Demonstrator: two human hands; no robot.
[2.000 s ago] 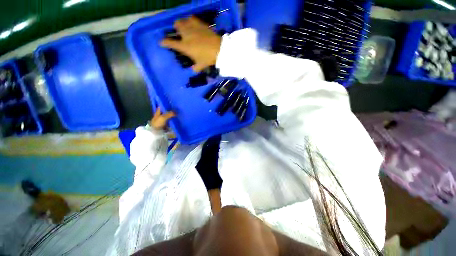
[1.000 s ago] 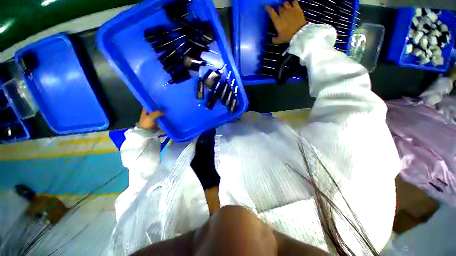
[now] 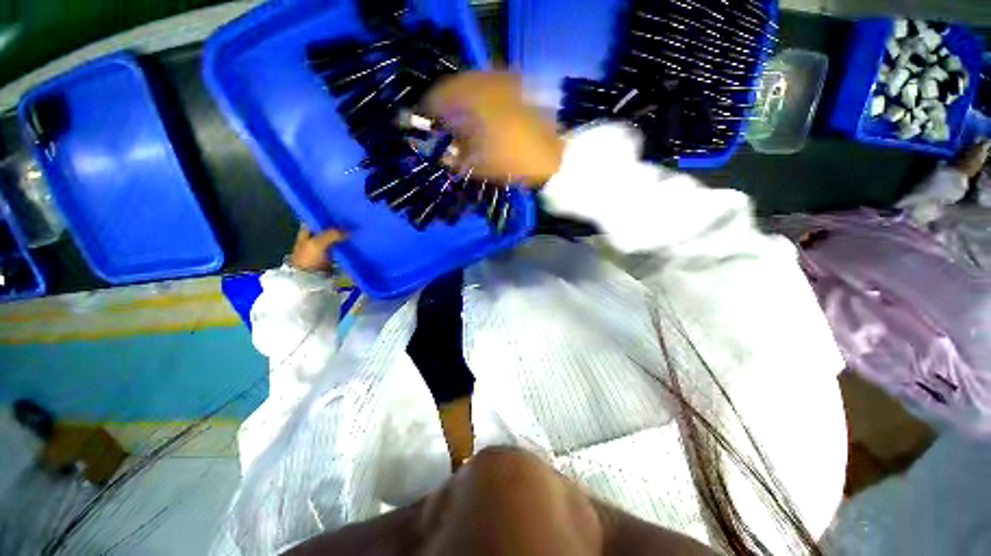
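A blue transfer tray (image 3: pixel 288 179) is tilted in front of me, with a loose pile of black units with pins (image 3: pixel 418 201) along its right side. My left hand (image 3: pixel 315 249) grips the tray's lower left rim. My right hand (image 3: pixel 494 125) is blurred over the pile; its fingertips are at the units, and I cannot tell if it holds one. A stocked blue tray (image 3: pixel 549 43) stands behind at the right, with rows of black units (image 3: pixel 695 76) on its right side.
A blue tray (image 3: pixel 130 174) lies at the left, beside a clear box (image 3: pixel 35 201). Right of the stocked tray are a clear box (image 3: pixel 785 103) and a blue tray with white parts (image 3: pixel 918 81). Another person's hand (image 3: pixel 970 160) and sleeve show at the far right.
My right hand reached to the stocked tray and came back over the transfer tray. More black units lie in the transfer tray now. My left hand has kept the rim.
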